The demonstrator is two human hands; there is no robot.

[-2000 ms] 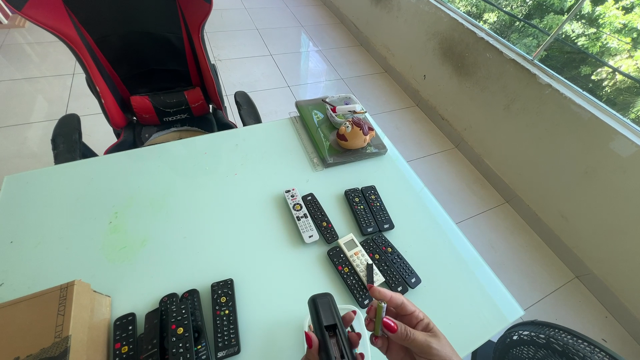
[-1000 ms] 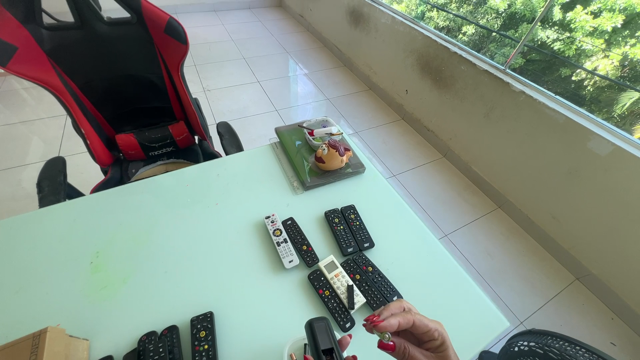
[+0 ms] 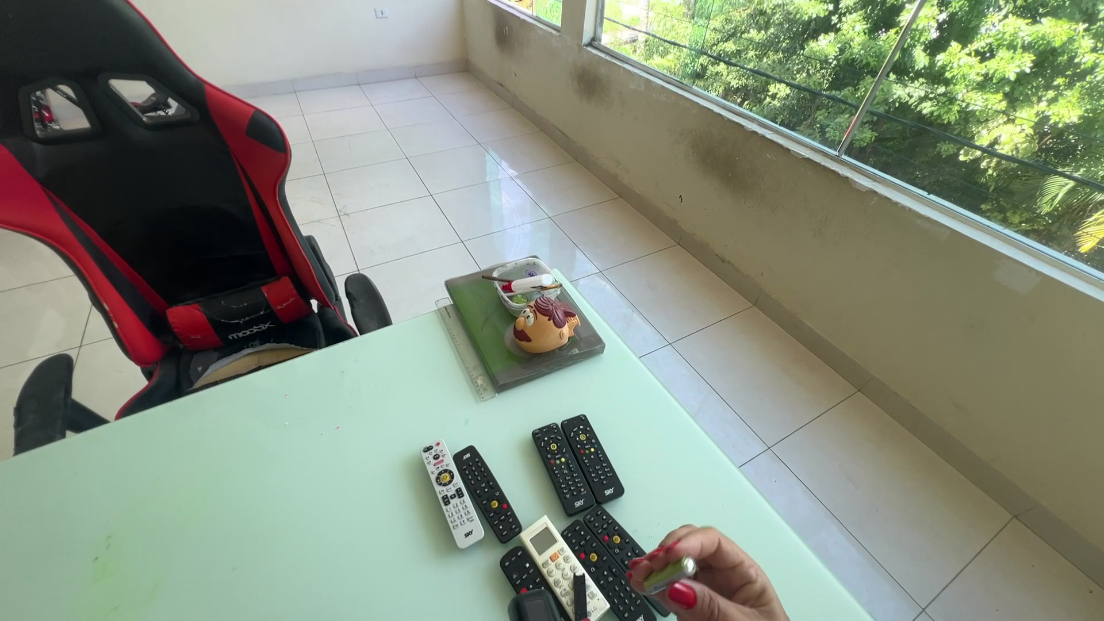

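My right hand [image 3: 711, 573] pinches a small cylindrical battery [image 3: 670, 575] between thumb and fingers, above the near right part of the glass table. The end of a dark remote control [image 3: 535, 606] rises at the bottom edge; my left hand is out of frame. A small black piece [image 3: 580, 595] shows over the cream remote control with a display [image 3: 549, 552]. Black remotes lie on both sides of the cream one. Farther back are a white remote [image 3: 453, 496] beside a black remote [image 3: 488, 494], and a pair of black remotes [image 3: 576, 464].
On the table's far corner, a green and dark flat case [image 3: 483, 319] carries a round face figurine [image 3: 545, 326] and a small white container [image 3: 509, 302] with pens. A clear ruler [image 3: 466, 349] lies along it. A red and black gaming chair [image 3: 155, 216] stands behind the table [image 3: 259, 483].
The view has tilted up and the left hand has dropped out of frame. The right hand still holds the battery. The remotes lying on the table keep their arrangement.
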